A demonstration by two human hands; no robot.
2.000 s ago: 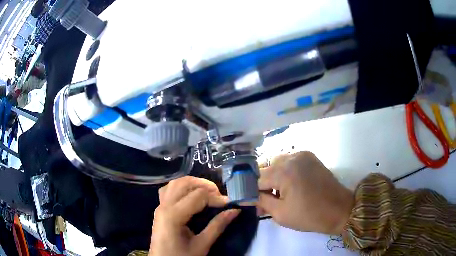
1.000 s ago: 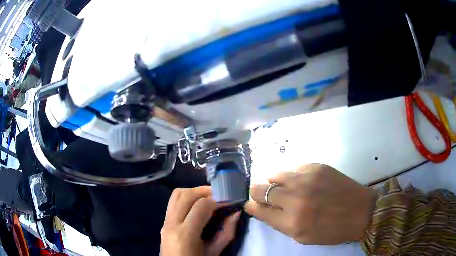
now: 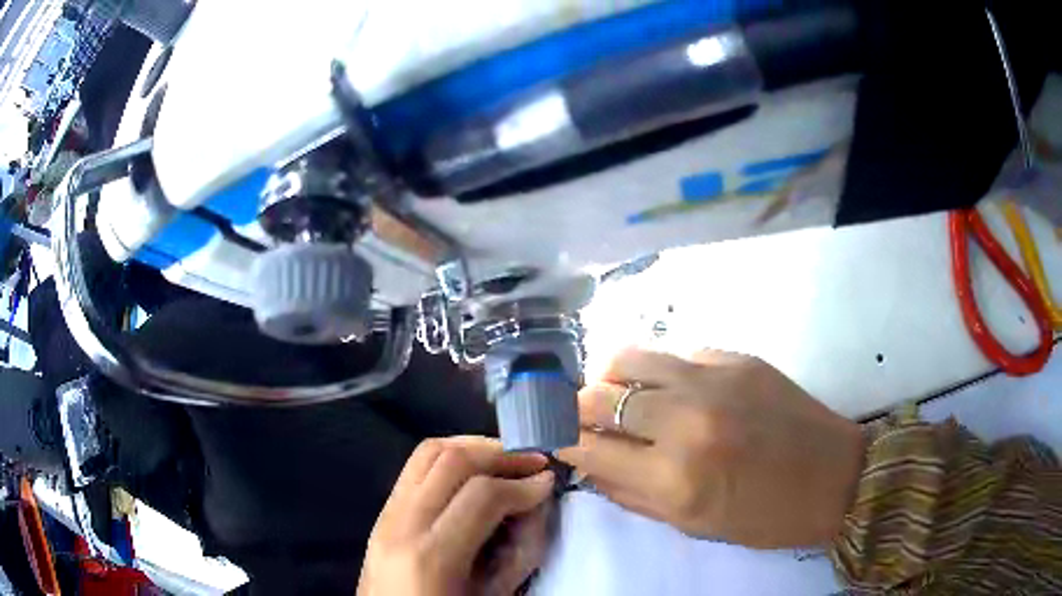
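Observation:
The black garment (image 3: 291, 477) lies heaped left of and under the sewing machine head (image 3: 466, 47). My left hand (image 3: 448, 512) pinches its edge between thumb and fingers, just below the grey ribbed knob (image 3: 538, 408). My right hand (image 3: 710, 448), with a ring on one finger, has its fingertips at the same edge, right of the knob, and holds it. The fingertips of both hands nearly meet. The needle and presser foot are hidden behind the knob and machine head. A larger grey tension dial (image 3: 311, 291) is on the head.
Scissors with a red-orange loop (image 3: 998, 297) and a yellow loop lie on the white table (image 3: 804, 314) at right. A black cloth strip (image 3: 932, 116) drapes over the machine arm. A curved metal guard (image 3: 151, 378) juts out at left. Blurred clutter is at far left.
My left hand's fingers have closed together at the garment edge, and less black cloth shows between my hands. The view has shifted relative to the machine head.

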